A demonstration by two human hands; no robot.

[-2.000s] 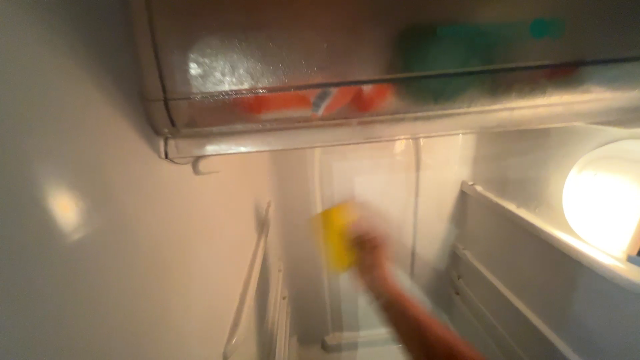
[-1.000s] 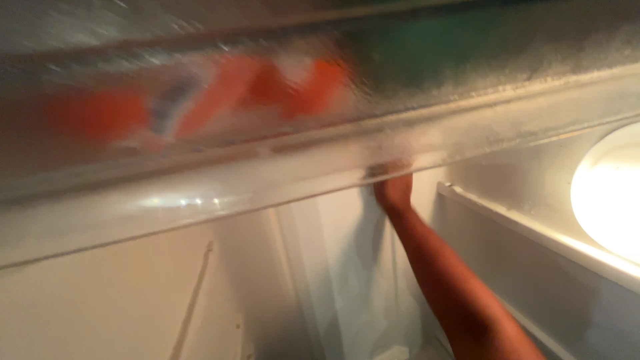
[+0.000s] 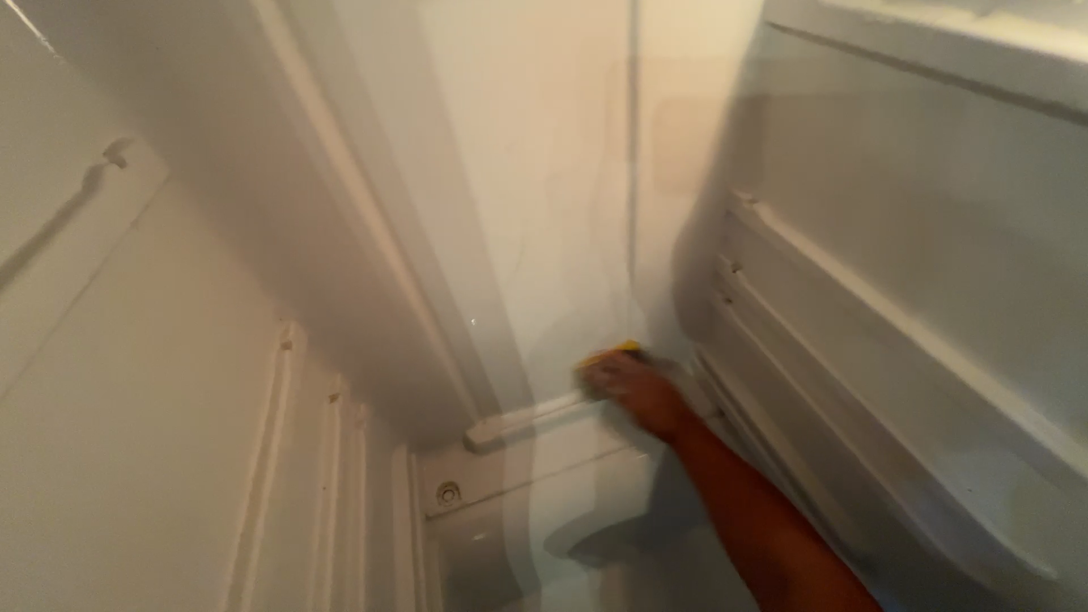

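Reaching in from the lower right, my right hand [image 3: 625, 382] grips a yellow sponge [image 3: 627, 347], of which only an edge shows past the fingers. Hand and sponge are at the lower part of the refrigerator's white back wall [image 3: 544, 212], just above the right end of a raised ledge [image 3: 527, 422]. Motion blurs the fingers, and whether the sponge touches the wall cannot be told. My left hand is out of the picture.
Molded shelf rails run along the right side wall [image 3: 918, 187] and the left side wall [image 3: 153, 408]. A small round fitting [image 3: 448, 493] sits low at the back left, above a recessed lower section [image 3: 476, 561].
My right hand has moved down the back wall with the sponge. The view has tilted down, so the clear drawer and the lamp no longer show.
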